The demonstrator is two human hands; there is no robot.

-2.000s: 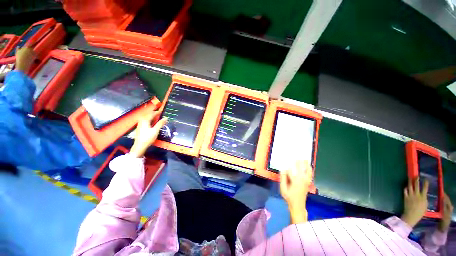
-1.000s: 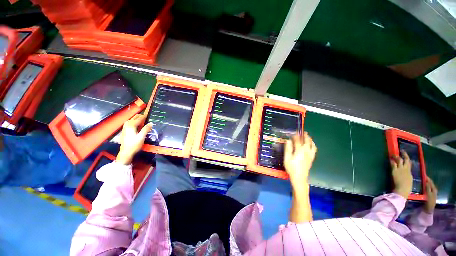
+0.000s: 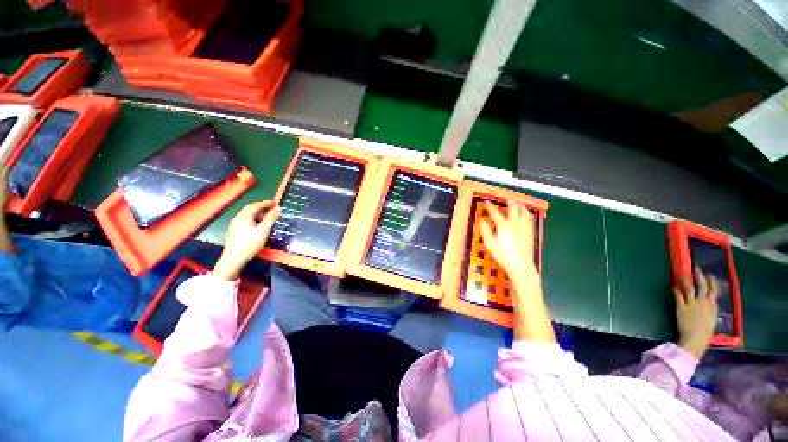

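Note:
Three tablets in orange foam trays lie side by side in front of me. The left tablet (image 3: 318,205) and the middle tablet (image 3: 409,226) show dark menu lists. The right tablet (image 3: 491,276) shows an orange and dark square grid. My right hand (image 3: 511,242) lies over its upper part, fingertips at the glass, covering part of the screen. My left hand (image 3: 251,231) is at the left edge of the left tablet's tray, fingers bent; whether it grips the tray is unclear. Another tablet (image 3: 180,173) lies tilted across its foam tray (image 3: 142,246) at left.
Stacked foam trays (image 3: 199,78) stand behind the belt (image 3: 575,250). More trays (image 3: 73,147) lie at far left, beside a blue sleeve. A lower tray (image 3: 173,302) is below the belt edge. At right another person's hand (image 3: 698,306) touches a tablet. A pale post (image 3: 488,78) rises behind.
The right tablet's screen went from white to a dark list, now an orange grid. My right hand has moved up over that screen. The three trays and my left hand appear shifted slightly right.

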